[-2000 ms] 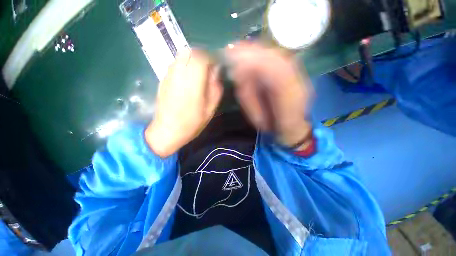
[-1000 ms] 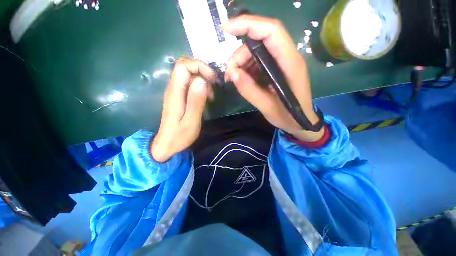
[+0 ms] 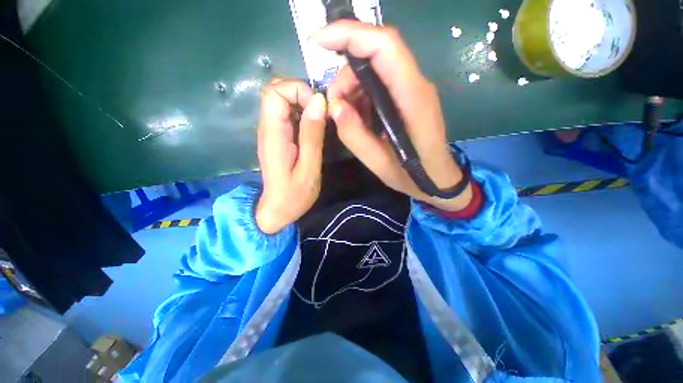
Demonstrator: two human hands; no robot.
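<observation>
The phone assembly [image 3: 307, 36] lies at the top centre, white, its upper part cut off by the frame edge. My left hand [image 3: 290, 149] is at its near end, thumb and forefinger pinched together; what is between them is too small to tell. My right hand [image 3: 404, 112] holds the soldering iron [image 3: 387, 120], a black pen-like handle with its cord at my wrist. Its tip is out of the picture or hidden. My right fingertips are close beside my left fingertips at the phone's near end.
Small white flakes [image 3: 492, 37] lie on the green mat [image 3: 187, 67] right of the phone. A yellow-green tape roll [image 3: 533, 37] stands at upper right. A hair-thin wire [image 3: 101, 108] lies at left. A black slotted rack [image 3: 60, 202] is far left. The mat's edge runs below my hands.
My right hand, empty-looking and blurred two seconds ago, now holds the soldering iron. Both hands are at the phone's near end. The view has shifted, moving the phone up and right in the picture.
</observation>
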